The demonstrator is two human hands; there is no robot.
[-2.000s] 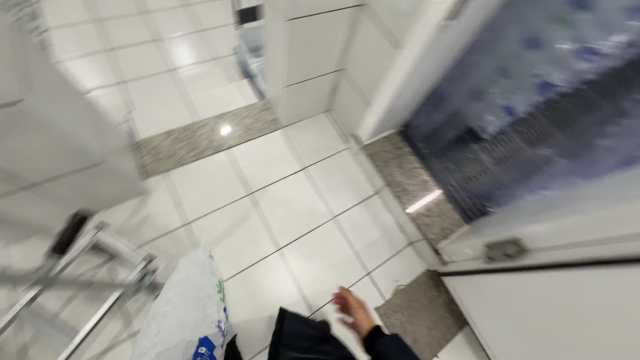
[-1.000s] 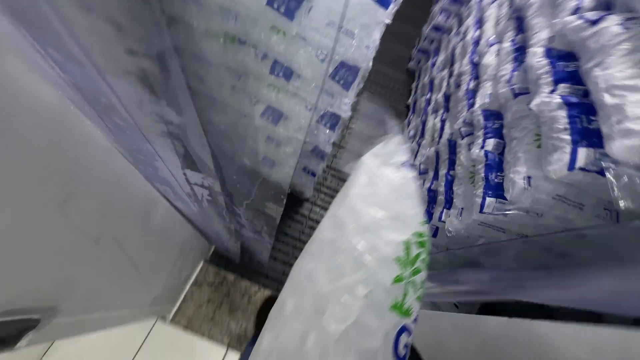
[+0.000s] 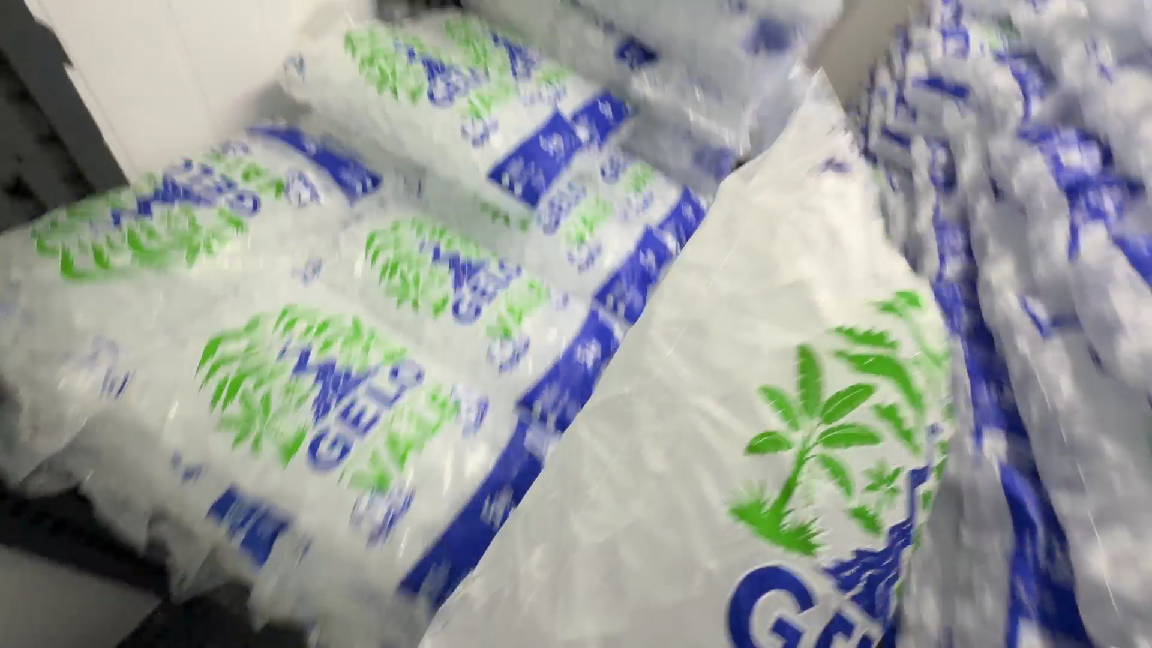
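Note:
A large white plastic bag (image 3: 684, 432) with green plant prints and blue lettering rises from the bottom edge through the middle of the head view, its narrow end at the top. Printed plastic bags, apparently of ice (image 3: 342, 378), lie stacked at the left, just beside it. Neither of my hands is in the picture, so what holds the white bag is hidden or outside the frame.
More bags with blue bands (image 3: 1017, 270) are stacked high along the right side. A pale wall panel (image 3: 171, 72) stands behind the left stack, next to a dark upright edge. Further blurred bags are at the top middle.
The view has moved from a tiled doorway to close among the stacked bags. The hand seen low in the earliest frame is out of sight. The white bag now fills more of the middle.

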